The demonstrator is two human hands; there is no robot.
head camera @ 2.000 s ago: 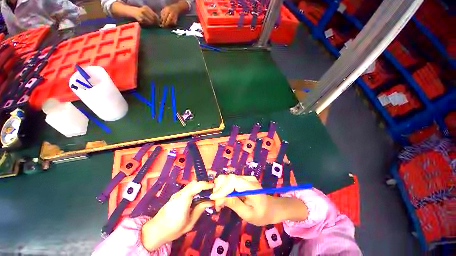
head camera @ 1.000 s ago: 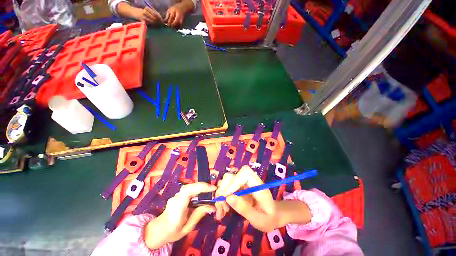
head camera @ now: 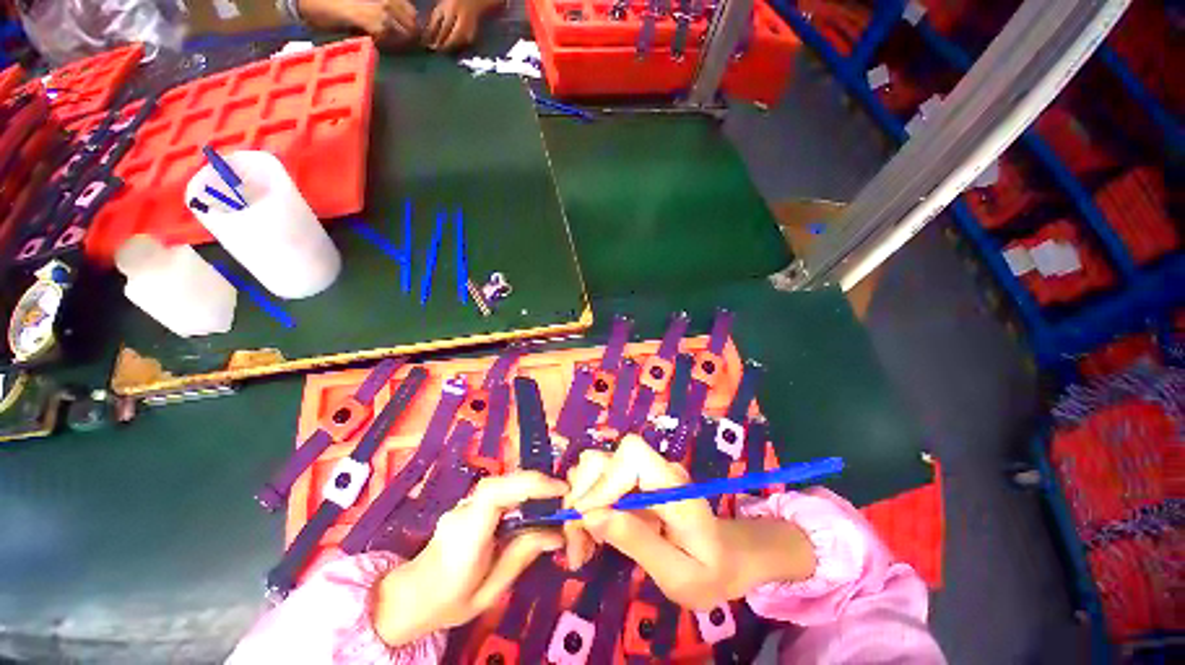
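Observation:
A dark watch (head camera: 533, 512) is held edge-on between my hands, its dark strap (head camera: 530, 422) pointing away from me. My left hand (head camera: 474, 552) grips the watch case from the left. My right hand (head camera: 650, 513) holds a blue stick tool (head camera: 741, 483), whose tip meets the side of the case. The fingers hide part of the case and the tip. Below lies an orange-red watch tray (head camera: 309, 422) covered with slanting purple and dark straps. Some watches carry a white square tag (head camera: 344, 482) or a red square tag (head camera: 344, 416).
A raised green board (head camera: 455, 279) holds a white cup (head camera: 280, 234) with blue sticks, a white bottle (head camera: 178, 288), loose blue sticks (head camera: 433, 257), small metal parts (head camera: 490, 292) and an empty red tray (head camera: 260, 117). A metal post (head camera: 962, 143) and blue racks stand right. Another person's hands (head camera: 422, 20) show at the top.
The blue stick was flatter two seconds ago, then its tip came to the watch case, where it remains. My right fingers have shifted slightly. The other person's hands sit higher because the view has moved.

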